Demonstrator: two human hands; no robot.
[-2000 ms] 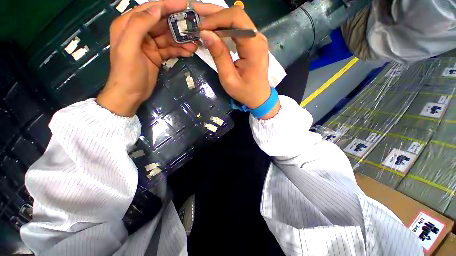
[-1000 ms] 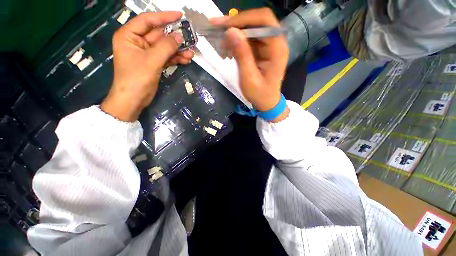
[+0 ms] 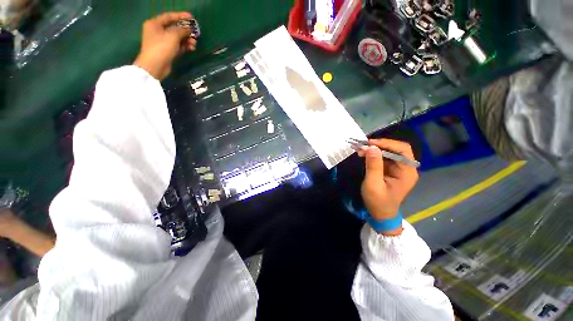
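Note:
My left hand (image 3: 164, 41) holds a small silver-rimmed housing (image 3: 188, 26) at the upper left, tilted nearly edge-on, so its inside is hidden. My right hand (image 3: 387, 178) holds grey metal tweezers (image 3: 396, 157). The tweezer tips are at the lower right end of a long white adhesive sheet (image 3: 321, 128), by its small grey pieces. The sheet has a grey stepped patch in its middle. A glossy see-through parts tray (image 3: 235, 133) lies left of the sheet, with small cream strips in its pockets. A blue wrist strap (image 3: 384, 224) is on my right wrist.
A black housing tray (image 3: 182, 235) with housings is at the lower left. Beyond the sheet are a red bin (image 3: 336, 42), a round reel (image 3: 372, 51), shiny loose housings (image 3: 426, 25) and a silver cylinder (image 3: 475, 49). Another person's arm (image 3: 25, 232) shows at the left edge. Wrapped cartons (image 3: 496, 276) stand lower right.
The hands have moved apart: the left went up-left with the housing, the right down-right with the tweezers to the white sheet. The view has shifted, showing the bin, reel and loose housings.

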